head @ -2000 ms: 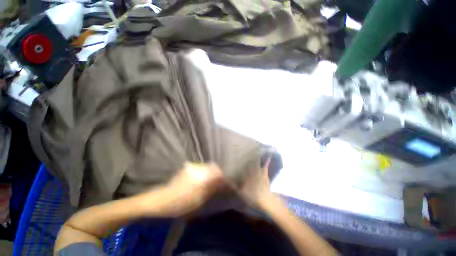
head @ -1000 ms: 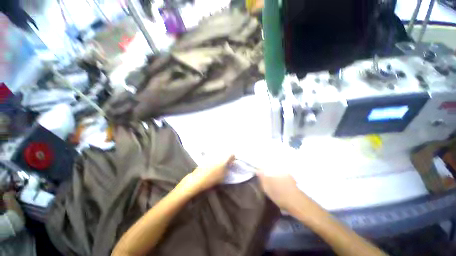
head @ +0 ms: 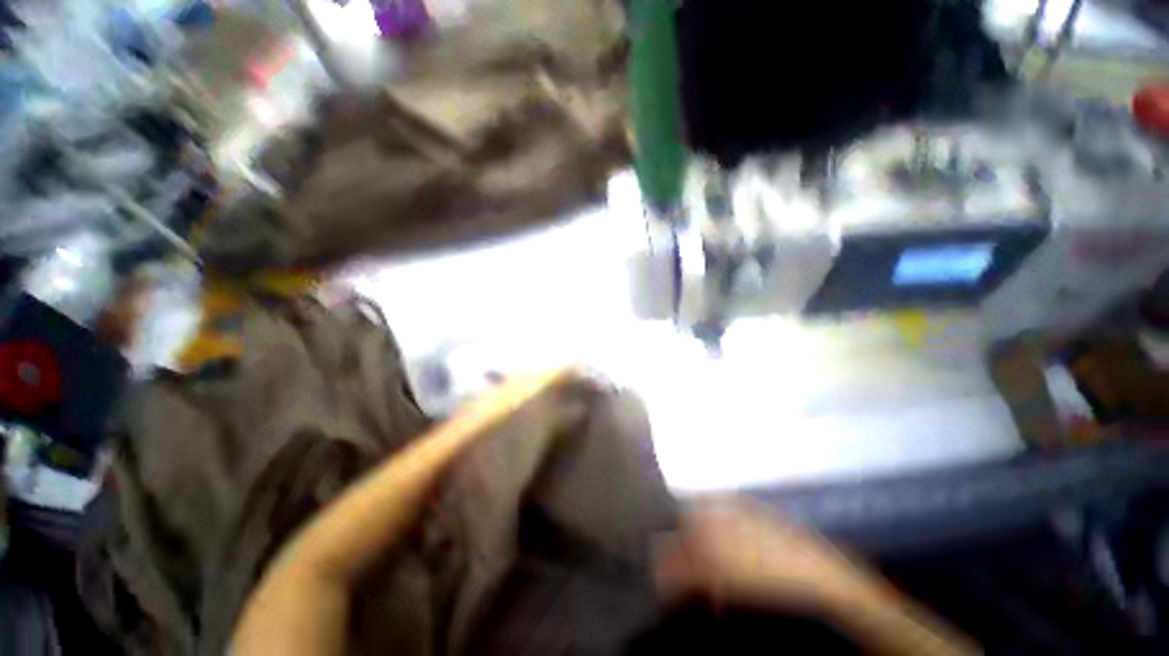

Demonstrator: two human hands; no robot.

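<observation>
The brown shell fabric [head: 577, 493] hangs in a large heap over the table's front edge and spreads to the left. My left hand [head: 545, 385] is at the fabric's upper edge, on the white table; its fingers are blurred. My right hand [head: 718, 551] is lower and to the right, at the fabric's right edge by the table front, with its fingertips blurred or hidden against the cloth. The industrial lockstitch machine [head: 769, 244] stands right of and beyond my hands. Its needle area is washed out by bright light, and no fabric is seen under it.
More brown fabric [head: 449, 167] lies heaped at the back of the table. A green thread cone [head: 656, 103] stands by the machine head. A small open cardboard box [head: 1026, 391] is at the right end. A dark block with a red disc [head: 28, 374] is at far left.
The view has shifted. The pale piece seen between my hands a second ago no longer shows. My right hand has moved down toward the front edge, away from my left, and brown fabric is raised between them.
</observation>
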